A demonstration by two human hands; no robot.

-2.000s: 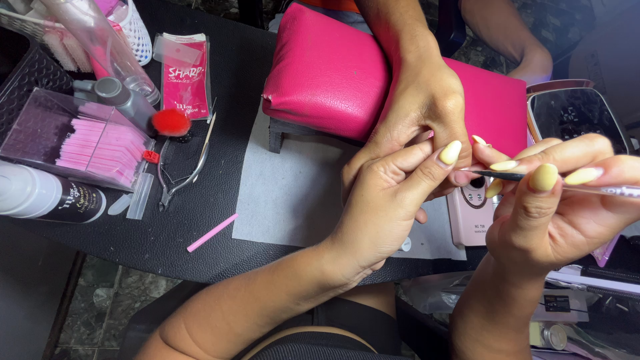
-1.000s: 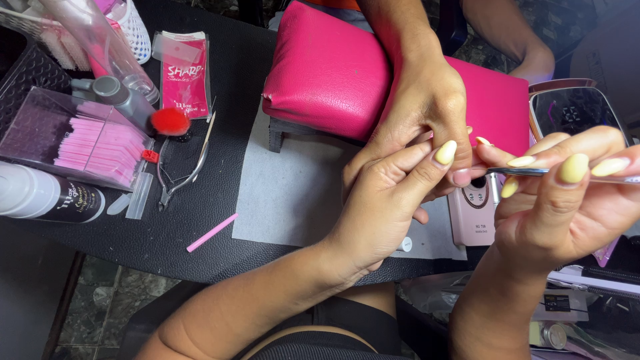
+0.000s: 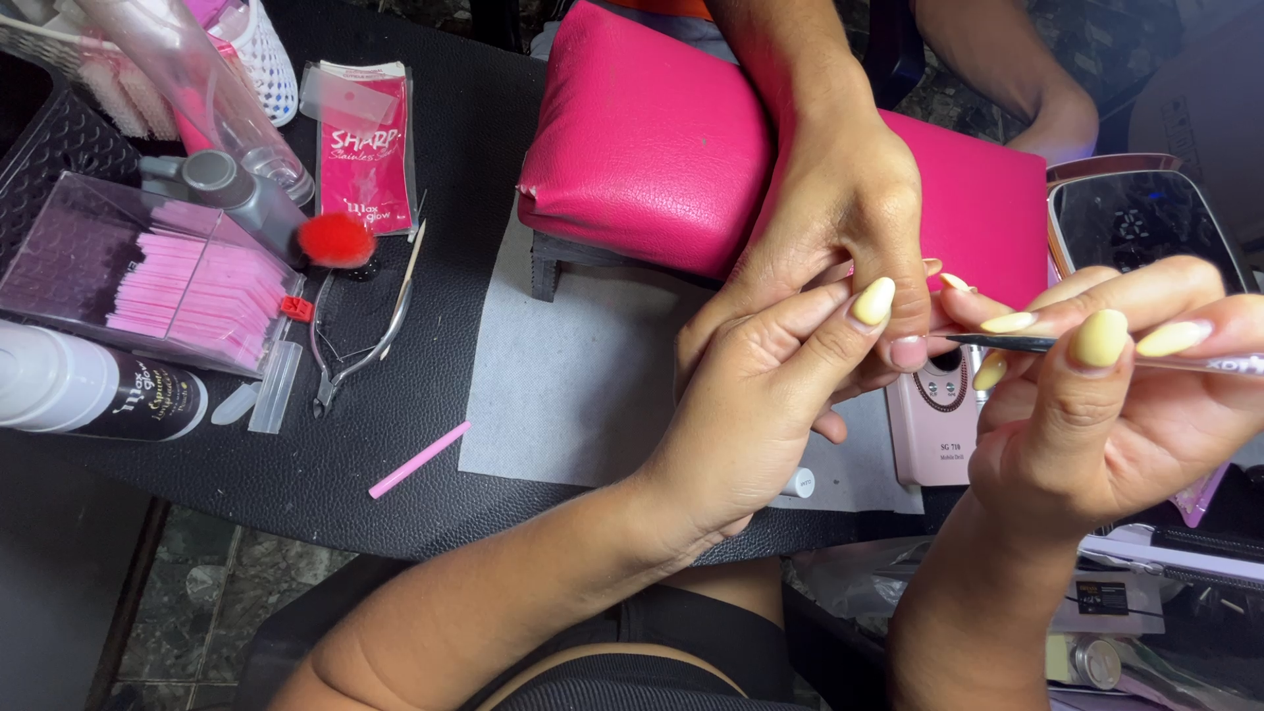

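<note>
My left hand [image 3: 755,415] is closed around the fingers of another person's hand [image 3: 839,207], its thumb beside that person's thumb. In my right hand [image 3: 1096,395] is a thin nail brush [image 3: 1002,343] with a dark slim front part and a clear handle, pinched between thumb and fingers. The brush's tip points left and meets or nearly meets the edge of the other person's thumbnail [image 3: 908,353]; exact contact cannot be told. The other person's forearm lies across a pink padded armrest [image 3: 652,138]. Yellow polish covers my own nails.
Grey paper [image 3: 563,385] lies under the hands. A pink nail drill unit [image 3: 933,434] and a lamp-like device [image 3: 1141,222] are at right. Leftward are cuticle nippers [image 3: 336,380], a pink stick [image 3: 420,459], a clear box of pink files [image 3: 193,286], a red-tipped brush [image 3: 336,240] and a foam bottle [image 3: 99,380].
The brush has turned slightly in my right hand, and its tip has shifted a little around the other person's thumbnail. My left hand keeps its hold.
</note>
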